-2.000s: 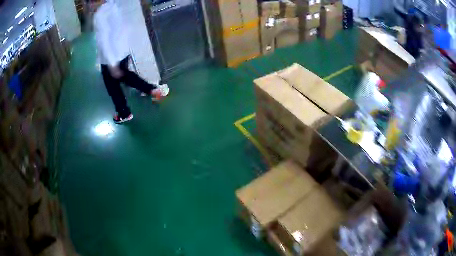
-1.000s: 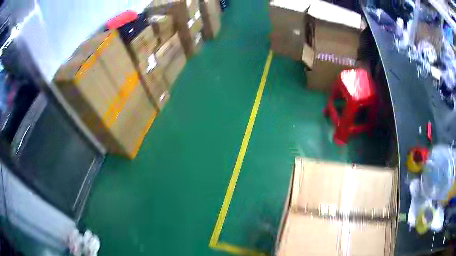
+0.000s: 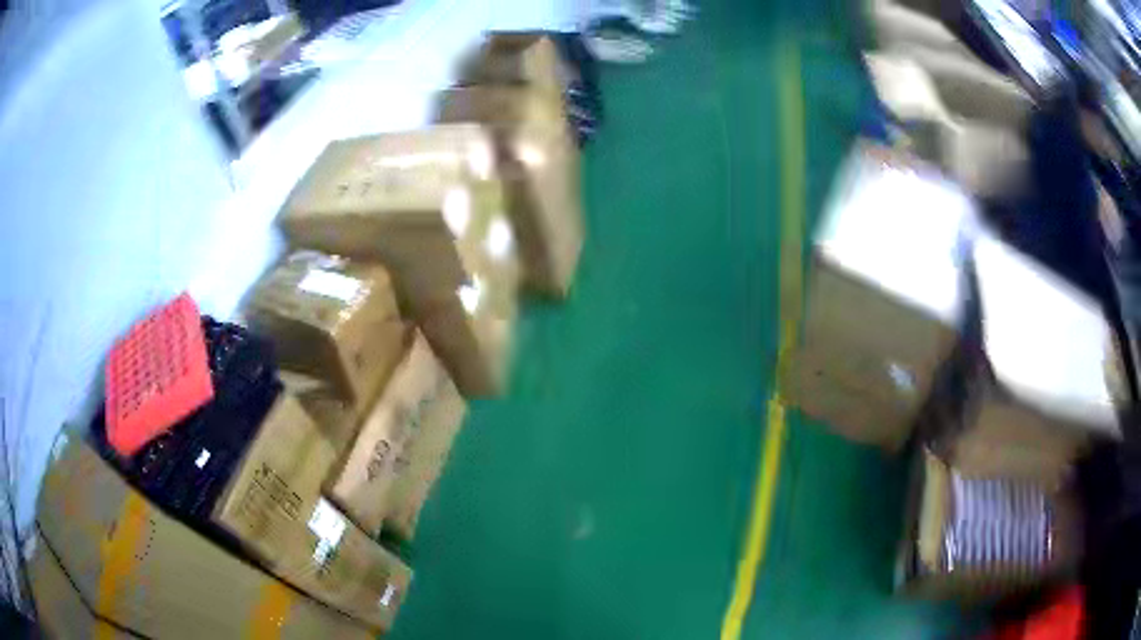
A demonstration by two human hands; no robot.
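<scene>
Neither of my hands is in the picture. Nearest in front at the lower left, a large brown carton (image 3: 188, 569) with orange tape stands by the wall. A red perforated basket (image 3: 160, 373) lies tilted on black crates (image 3: 219, 438) beside it. Several closed brown cartons (image 3: 407, 431) are stacked along the left wall. On the right, an open carton (image 3: 876, 356) shows pale raised flaps. Below it another open carton (image 3: 926, 550) holds a row of pale, ribbed items (image 3: 1001, 525), blurred.
A green floor (image 3: 626, 463) runs between the carton rows, with a yellow line (image 3: 763, 500) along its right side. A red object (image 3: 1057, 619) is cut off at the lower right edge. A shelf with items (image 3: 244, 63) shows at the upper left.
The view has moved forward along the aisle and turned. The left cartons and red basket are nearer. The large closed carton by the bench has left the view, and only a red part shows low right.
</scene>
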